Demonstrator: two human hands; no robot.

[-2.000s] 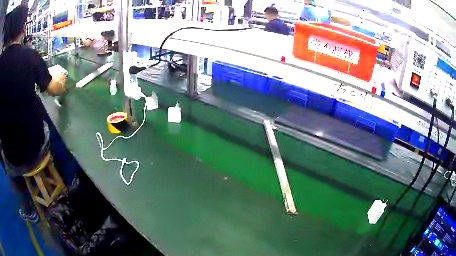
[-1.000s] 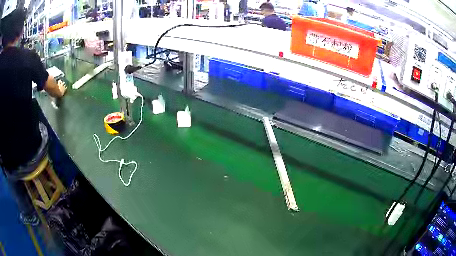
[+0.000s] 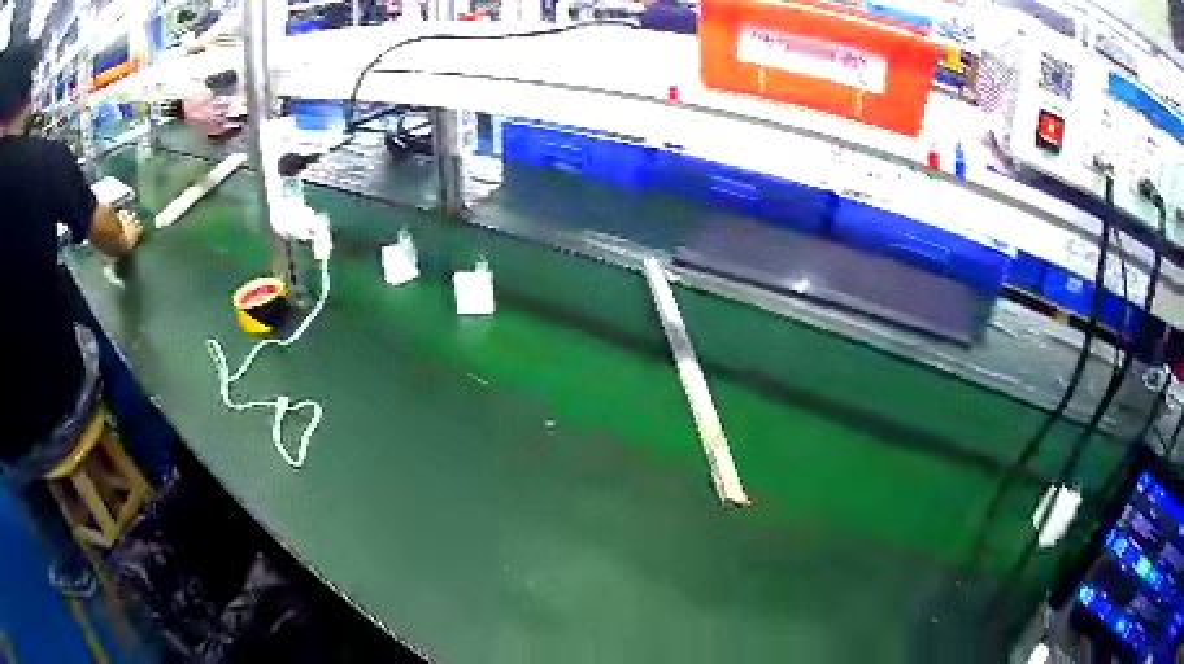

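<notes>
Neither of my hands is in the picture. A white charger (image 3: 1058, 515) lies on the green bench at the right, by the hanging black cables (image 3: 1101, 331). The tester (image 3: 1143, 571) with its blue and white readouts is cut off by the right edge. Two more white chargers, one (image 3: 474, 292) and another (image 3: 399, 263), stand at the left rear of the bench. A pale metal strip (image 3: 695, 383) lies slantwise in the middle. A small white piece shows at the bottom right edge; I cannot tell what it is.
A yellow tape roll (image 3: 261, 305) and loose white cord (image 3: 279, 409) lie by the left post (image 3: 257, 143). A dark flat panel (image 3: 838, 279) and blue bins (image 3: 740, 208) are at the rear. An orange-red bin (image 3: 818, 65) stands on the shelf. A person (image 3: 39, 247) works at the far left.
The view has shifted, so the bench things sit further left and higher. The right-hand charger now appears closer to the tester. More of the tester screen shows.
</notes>
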